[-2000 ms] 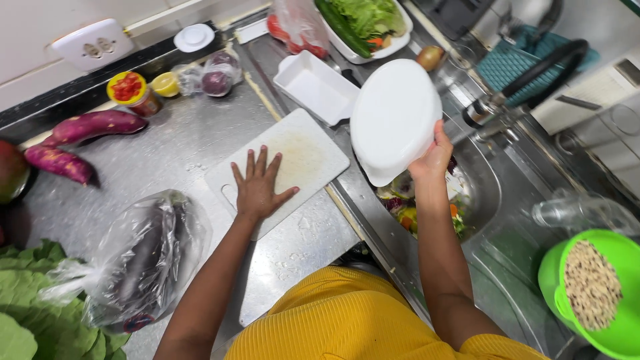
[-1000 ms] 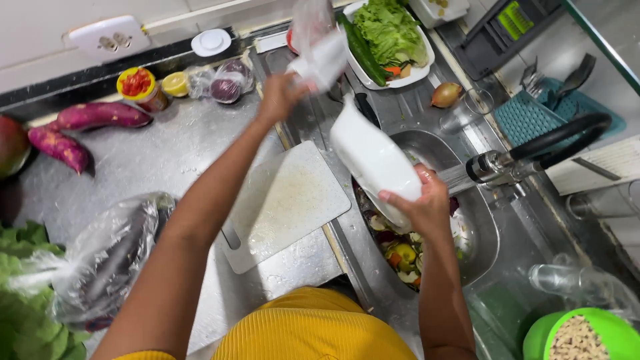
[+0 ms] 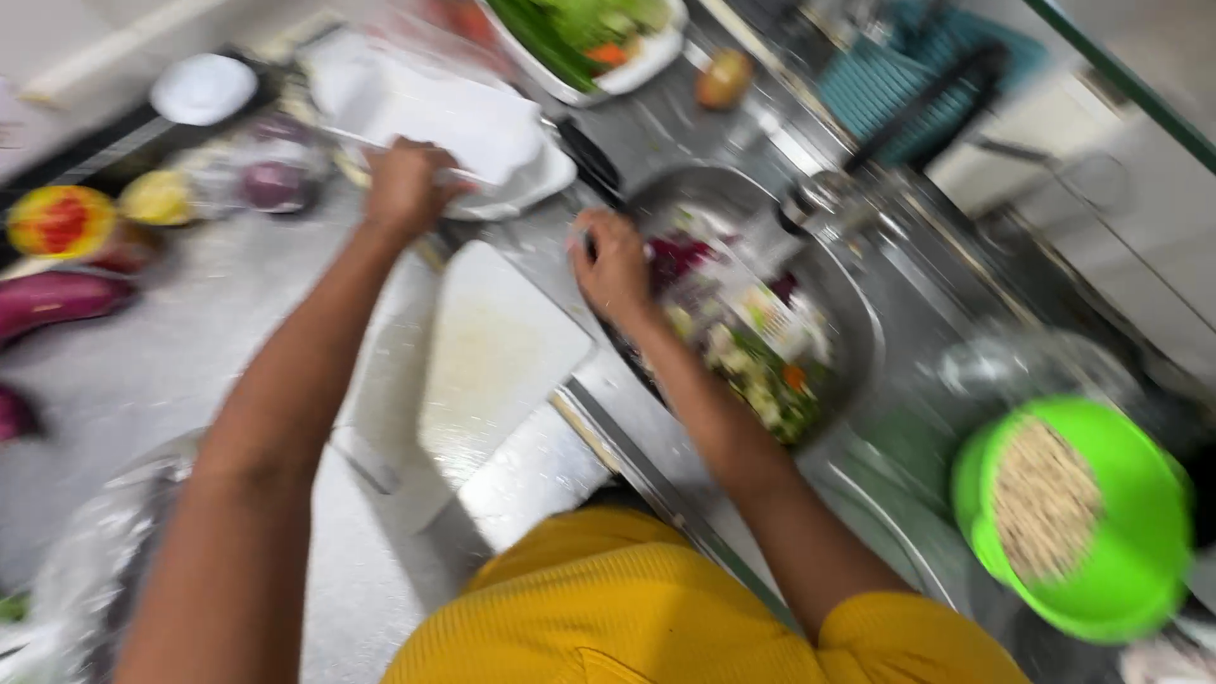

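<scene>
My left hand [image 3: 408, 190] grips the near rim of a white dish [image 3: 456, 114] at the upper left; a second white rim [image 3: 532, 180] shows under it, blurred. My right hand [image 3: 613, 266] is at the near edge of the steel sink [image 3: 860, 304], its fingers curled; blur hides whether it holds anything. A black handle [image 3: 591, 157] lies between the dishes and the sink. Below my hands, a white cutting board [image 3: 503, 342] rests on the counter. Cut vegetable scraps [image 3: 760, 370] lie in the sink.
A white dish of greens [image 3: 655, 47] and an onion [image 3: 724, 78] are at the back. The black faucet [image 3: 931, 104] arches over the right side. A green bowl of beans [image 3: 1130, 532] stands at right. Purple sweet potatoes [image 3: 57, 304] and a bagged vegetable [image 3: 123, 560] are at left.
The white oval dish has left my right hand's grip, and that hand is now at the sink's edge. My left hand has brought its raised white dish down at the back of the counter.
</scene>
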